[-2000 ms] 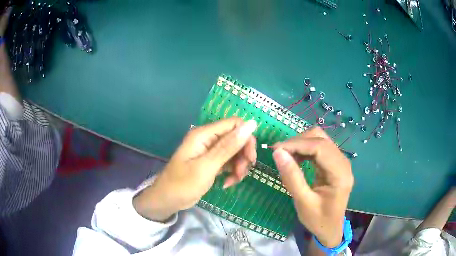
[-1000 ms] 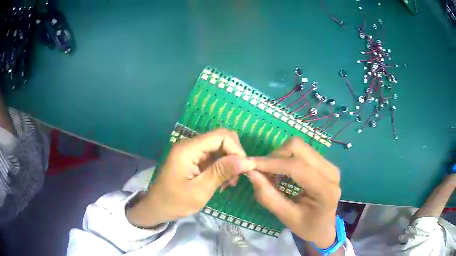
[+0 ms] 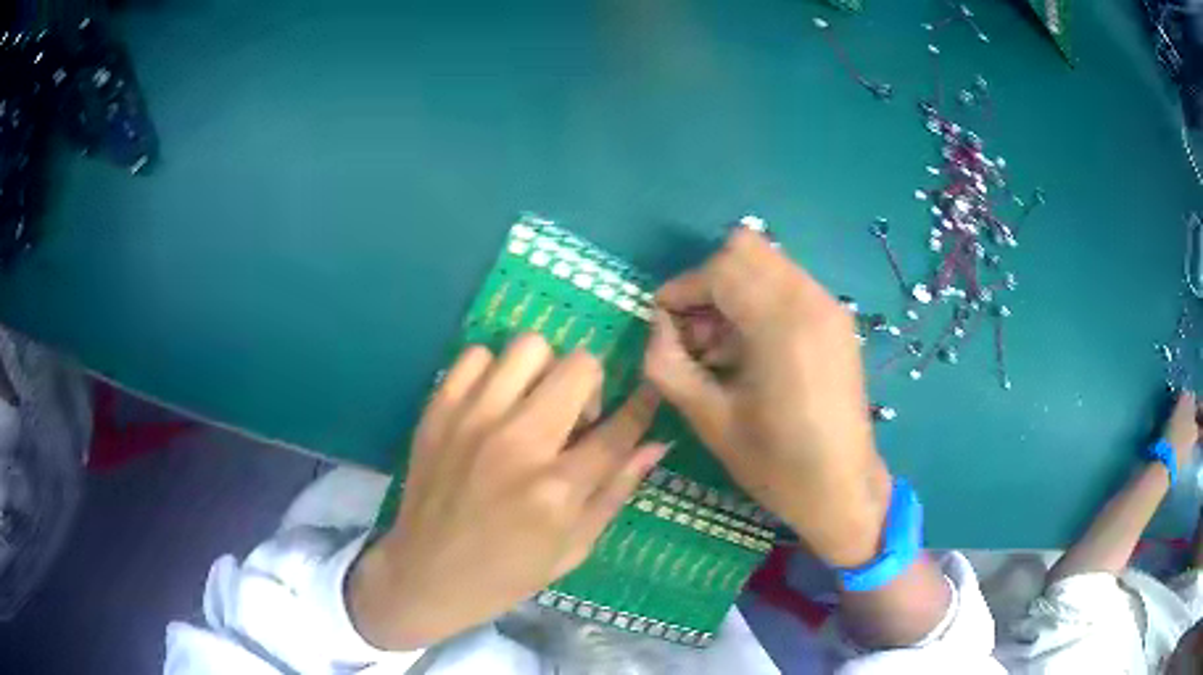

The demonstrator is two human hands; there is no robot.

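The green PCB panel (image 3: 679, 567) lies tilted at the near table edge, partly over the lap, with pale pads along its edges and middle. My left hand (image 3: 508, 488) lies over the panel's left and middle part, fingers spread on it. My right hand (image 3: 765, 382), with a blue wristband (image 3: 892, 538), is at the panel's upper edge, thumb and index finger pinched close together. Whatever is between those fingertips is too small and blurred to tell. Some capsules next to the panel are partly hidden behind my right hand.
A pile of loose wired capsules (image 3: 967, 211) lies on the green mat (image 3: 370, 172) at the right. A dark tangled bundle (image 3: 99, 112) is at the far left. Another person's arm (image 3: 1115, 514) with a blue band is at the right, a striped sleeve (image 3: 40, 462) at the left.
My hands have parted. My right hand has moved up to the panel's upper edge. My left hand has flattened onto the panel. The view has shifted slightly.
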